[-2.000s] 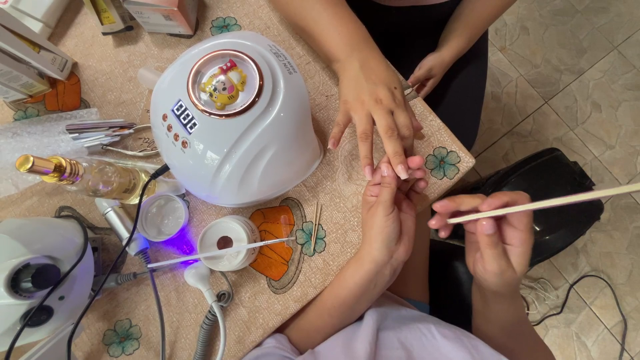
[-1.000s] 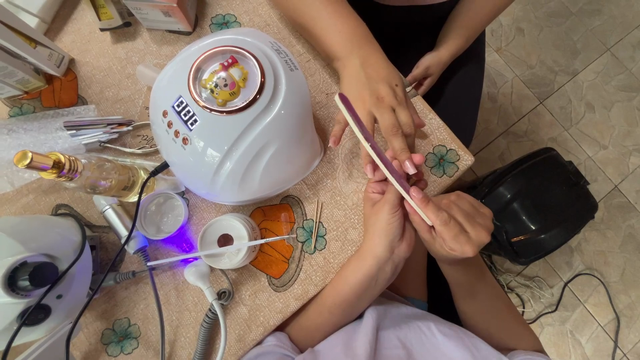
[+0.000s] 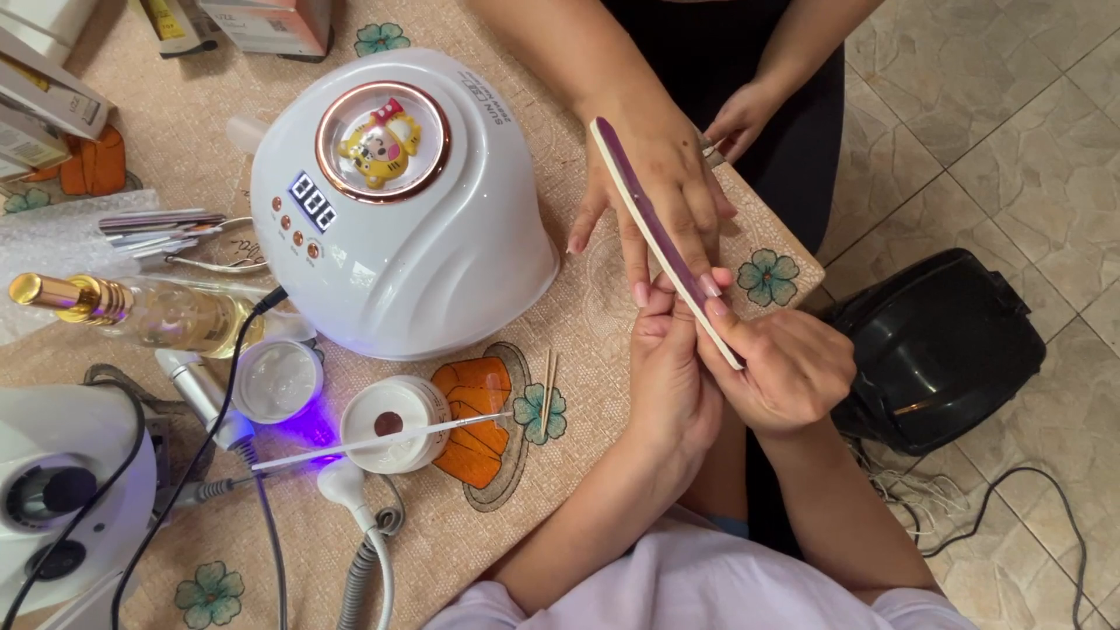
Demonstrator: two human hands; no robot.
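My right hand [image 3: 783, 367] grips the lower end of a curved nail file [image 3: 661, 241], purple on its face with a pale edge. The file slants up and left over the fingers of another person's hand [image 3: 656, 175], which lies palm down over the table corner. My left hand [image 3: 672, 376] holds a fingertip of that hand from below, close to the file's lower part. The file hides part of the held finger. The other person's second hand [image 3: 744, 118] is near the table edge.
A white nail lamp [image 3: 411, 254] stands left of the hands. Nearer me are an open jar [image 3: 394, 424] with a thin brush [image 3: 376, 442] across it, wooden sticks [image 3: 548, 394], a gold-capped bottle [image 3: 175, 315] and a white nail drill unit [image 3: 70, 499]. A black bin [image 3: 941, 350] stands on the tiled floor.
Two seconds ago my right hand held the file out to the right, away from the other person's hand. It has moved left, and the file now lies across that person's fingers.
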